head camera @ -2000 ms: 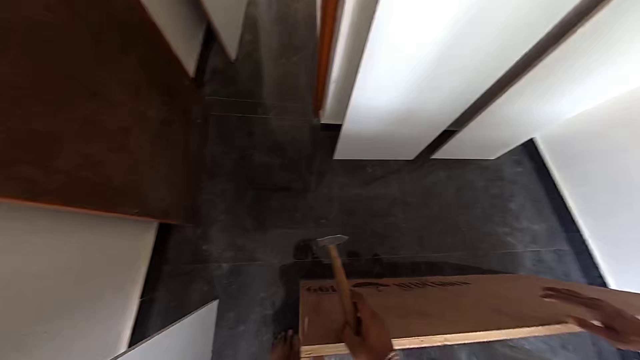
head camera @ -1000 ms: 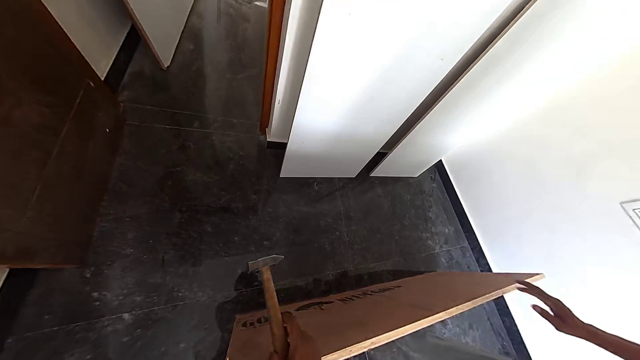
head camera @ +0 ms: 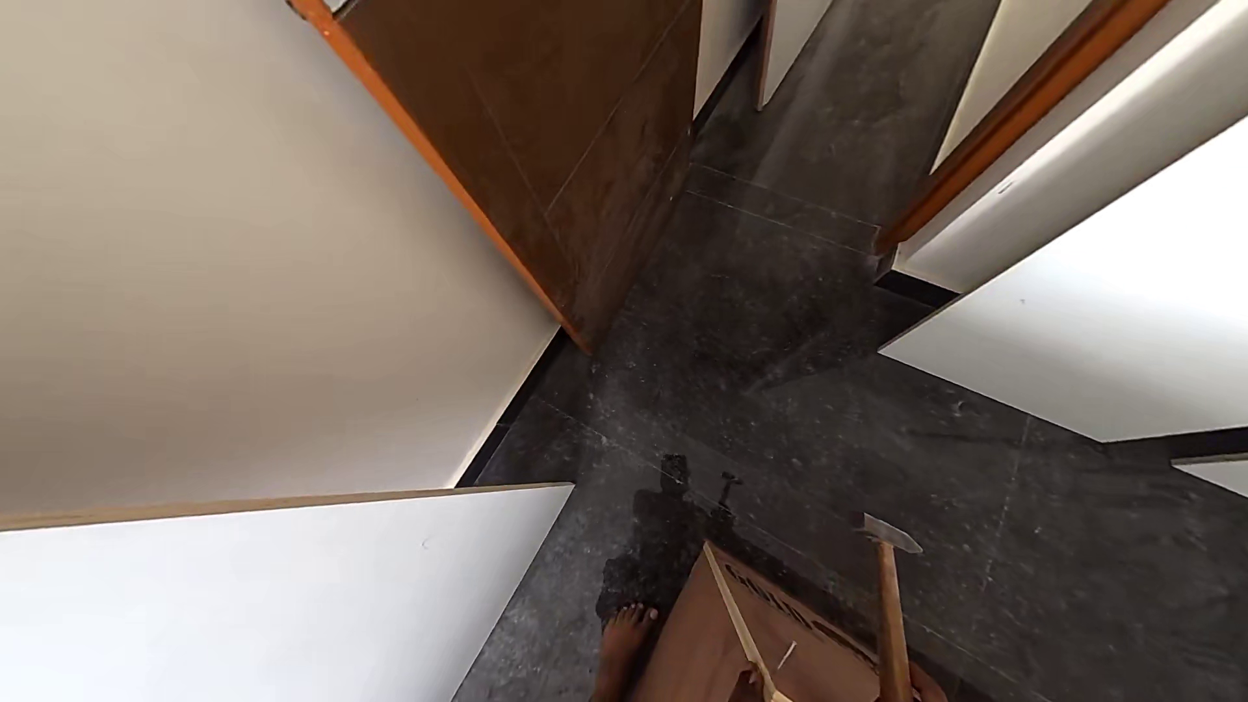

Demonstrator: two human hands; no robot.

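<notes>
At the bottom right, my right hand (head camera: 924, 682) grips the wooden handle of a hammer (head camera: 889, 604), its metal head up and above the dark floor. Left of it, the fingers of my left hand (head camera: 747, 684) touch the pale edge of a brown board (head camera: 819, 648) that bears dark printed writing. Whether those fingers pinch anything is hidden by the frame's lower edge. Close to them, a thin pale piece (head camera: 787, 655), perhaps a nail, shows against the brown face.
A bare foot (head camera: 626, 629) stands left of the board on dark floor tiles (head camera: 780, 331). White panels lean at the left (head camera: 273, 595) and right (head camera: 1102, 361). A brown door (head camera: 546, 127) stands beside the pale wall (head camera: 244, 253); an orange-brown frame (head camera: 1014, 127) rises at upper right.
The view has swung left, bringing the pale wall and left white panel further in. The hand earlier resting at the board's far right end is no longer seen there. The hammer remains held.
</notes>
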